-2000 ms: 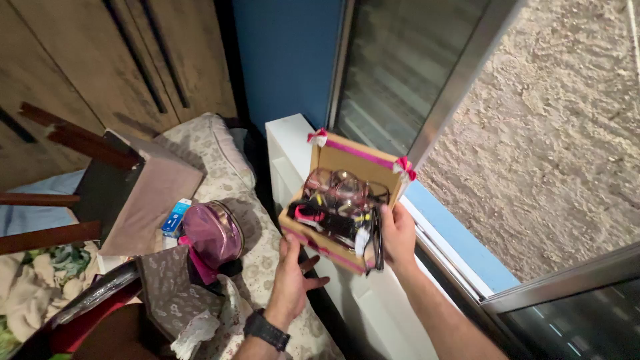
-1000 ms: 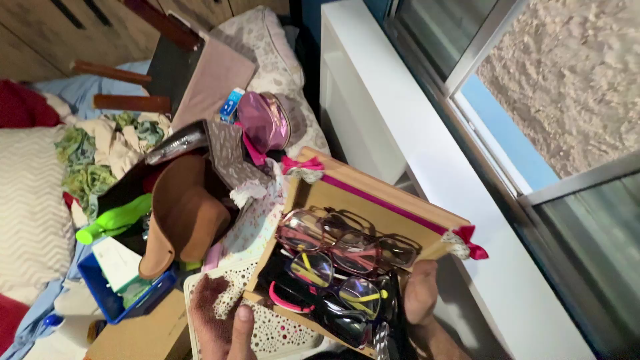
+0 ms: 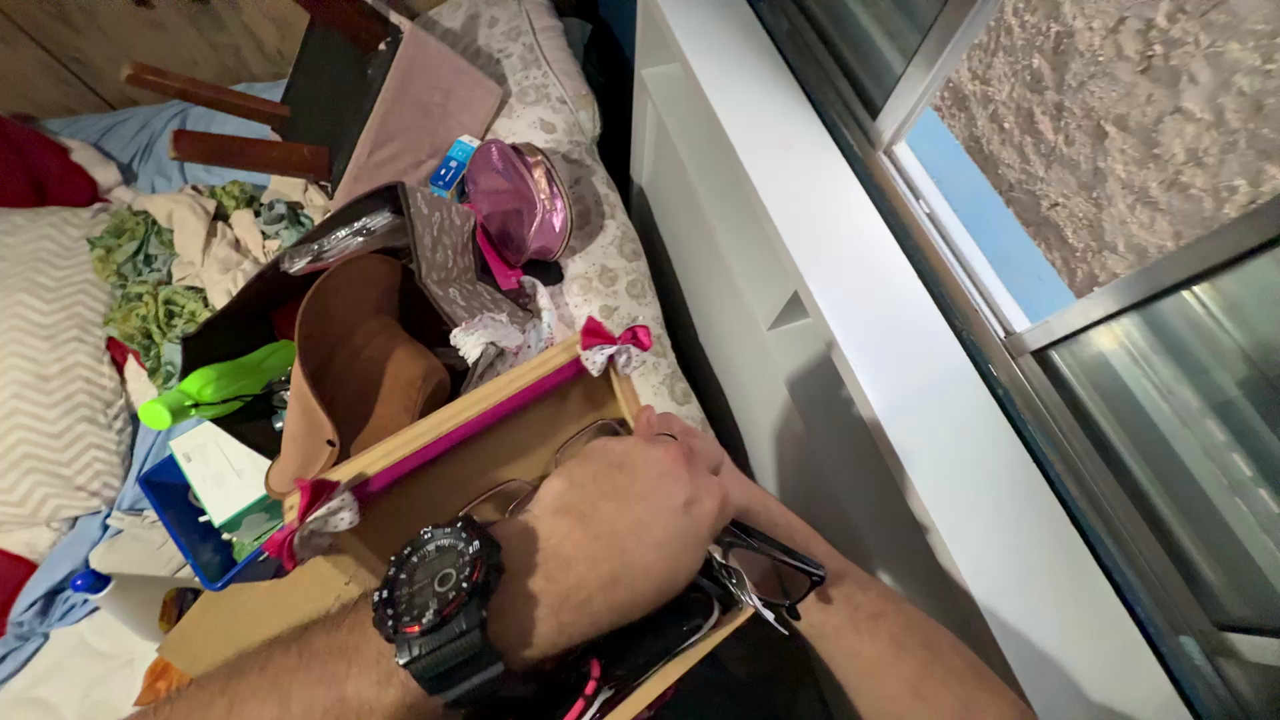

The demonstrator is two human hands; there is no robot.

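A wooden box (image 3: 455, 420) trimmed with magenta ribbon and polka-dot bows (image 3: 613, 345) is tilted below me, eyeglasses inside. My left hand (image 3: 610, 530), a black digital watch (image 3: 438, 580) on its wrist, reaches across the box; its fingers are curled near the right side and hidden, so what they touch cannot be told. Mostly behind it, my right hand (image 3: 710, 455) grips the box's right side. Dark-framed glasses (image 3: 770, 565) stick out over my right forearm. Thin-rimmed glasses (image 3: 500, 497) show beside the left hand. Black and pink items lie lower in the box.
On the bed, left, are a brown cap (image 3: 365, 350) in a dark bag, a green bottle (image 3: 215, 385), a blue bin (image 3: 190, 540), a pink metallic pouch (image 3: 515, 200) and an overturned stool (image 3: 400, 110). A white shelf unit (image 3: 790, 200) and a window frame (image 3: 960, 250) run along the right.
My left hand has moved from the box's lower left side to across its right part, covering many of the glasses. The box has turned, and its bowed edge slants the other way.
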